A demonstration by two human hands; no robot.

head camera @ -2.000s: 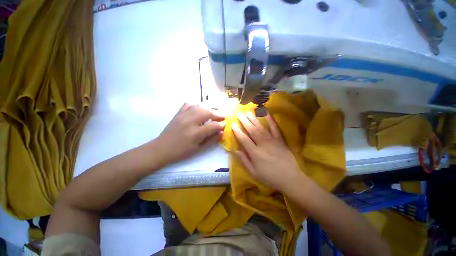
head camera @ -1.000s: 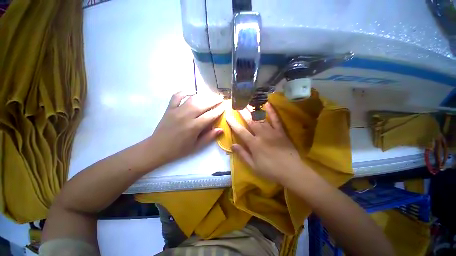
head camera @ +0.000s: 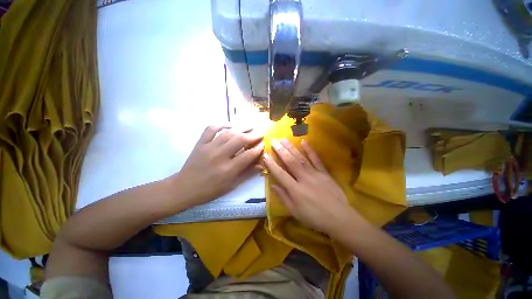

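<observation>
A mustard garment panel (head camera: pixel 379 169) lies under the white sewing machine head (head camera: pixel 373 35) and hangs over the table's front edge. My right hand (head camera: pixel 306 187) lies flat on the panel, fingers pointing towards the needle area. My left hand (head camera: pixel 219 160) is at the panel's left edge, its fingertips touching the cloth edge near the needle. The needle and presser foot are hidden by the shiny curved metal guard (head camera: pixel 284 58) and bright glare.
A pleated-looking stack of mustard pieces (head camera: pixel 46 117) hangs at the left table edge. Folded mustard strips (head camera: pixel 472 152) lie at right beside red-handled scissors (head camera: pixel 506 182). A blue crate (head camera: pixel 443 233) with mustard cloth stands below right. More mustard cloth (head camera: pixel 221 245) hangs over my lap.
Both hands have moved slightly back from the needle, towards me. The rounded cloth end between them has given way to a straight edge. The view has shifted slightly.
</observation>
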